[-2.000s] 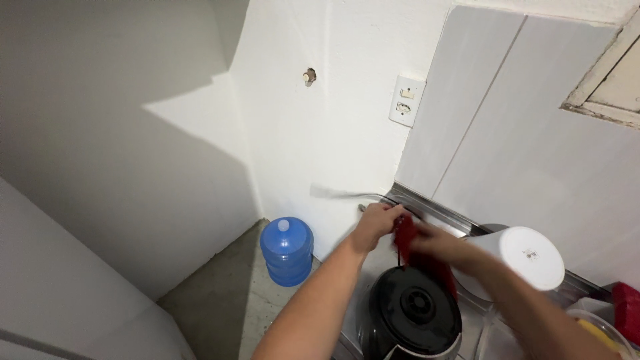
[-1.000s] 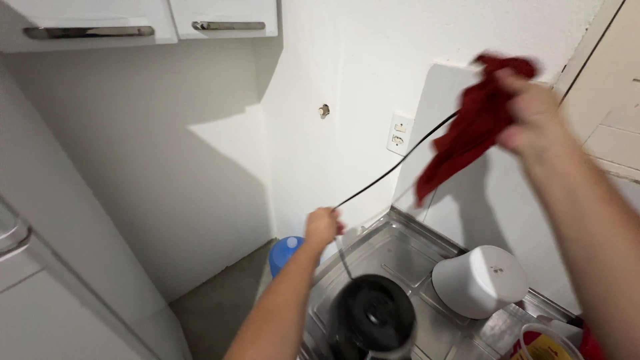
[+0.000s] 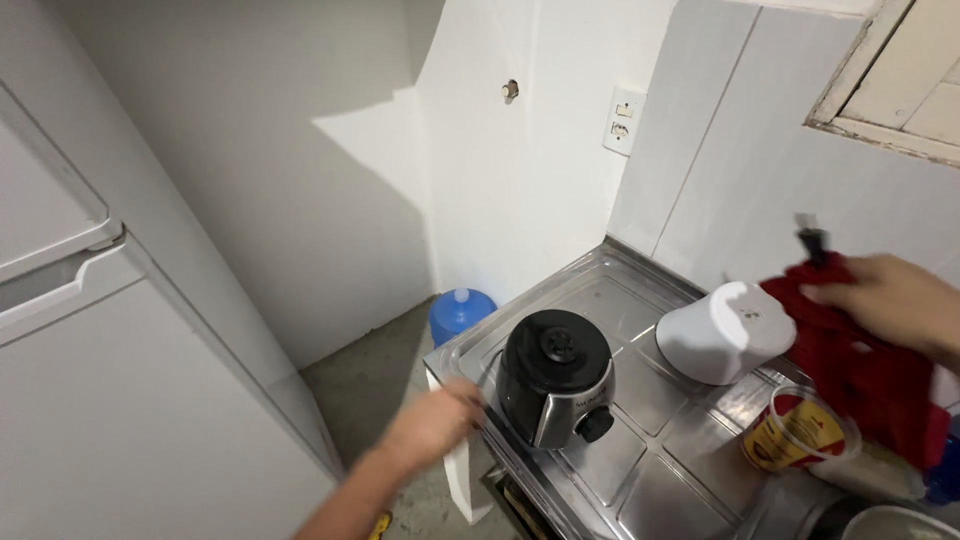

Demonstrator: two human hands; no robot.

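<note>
My right hand (image 3: 885, 300) grips a red cloth (image 3: 862, 360), and a black power plug (image 3: 811, 236) sticks up from the top of the cloth. My left hand (image 3: 442, 420), blurred with its fingers curled, is at the left edge of the steel countertop (image 3: 630, 300); whether it holds part of the cord cannot be told. Just right of it, a black and silver blender motor base (image 3: 559, 375) stands upright, its round knob facing the front right.
A white rounded container (image 3: 720, 334) and a clear plastic tub with a red and yellow label (image 3: 802, 431) are on the counter's right. Behind its left corner stands a blue water jug (image 3: 459, 315). A wall outlet (image 3: 622, 121) is above, a white refrigerator (image 3: 165, 390) at left.
The red cloth was at the cord between both hands, then raised high in my right hand with the cord stretched; now it is lower, at the right. My left hand is beside the counter edge.
</note>
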